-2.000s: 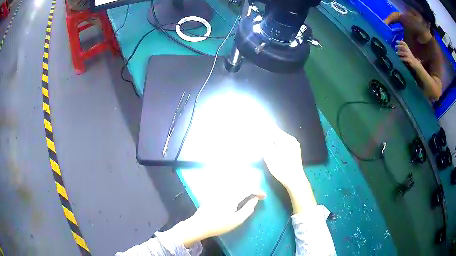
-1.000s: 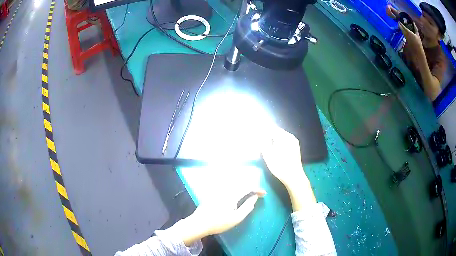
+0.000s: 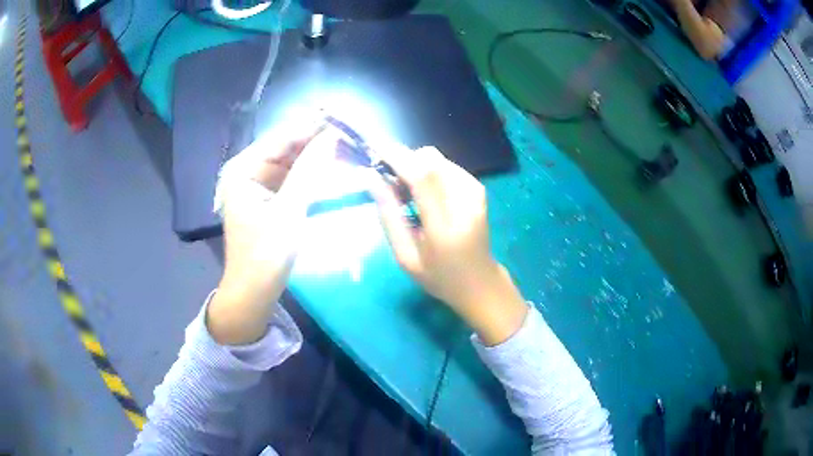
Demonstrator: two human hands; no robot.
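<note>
My right hand (image 3: 446, 223) is closed on a small dark cable end (image 3: 357, 147), with a bit of green showing between the fingers. My left hand (image 3: 258, 205) is at the left, its fingertips close to the far tip of the dark piece; glare hides whether they grip it. Both hands are over the front edge of the black microscope base plate (image 3: 419, 98), partly washed out by the white light. The microscope head is cut off by the top edge.
A white ring (image 3: 241, 7) lies behind the plate. A black cable pile (image 3: 726, 426) is at the bottom right. A looped cable (image 3: 499, 85) and round black units (image 3: 675, 105) lie on the green conveyor. A red stool (image 3: 85, 67) stands left. Another person's arm (image 3: 700, 31) shows top right.
The view has shifted, so the plate sits higher and further left. Both hands have come up and together over the plate's front edge, and a dark piece now shows between them.
</note>
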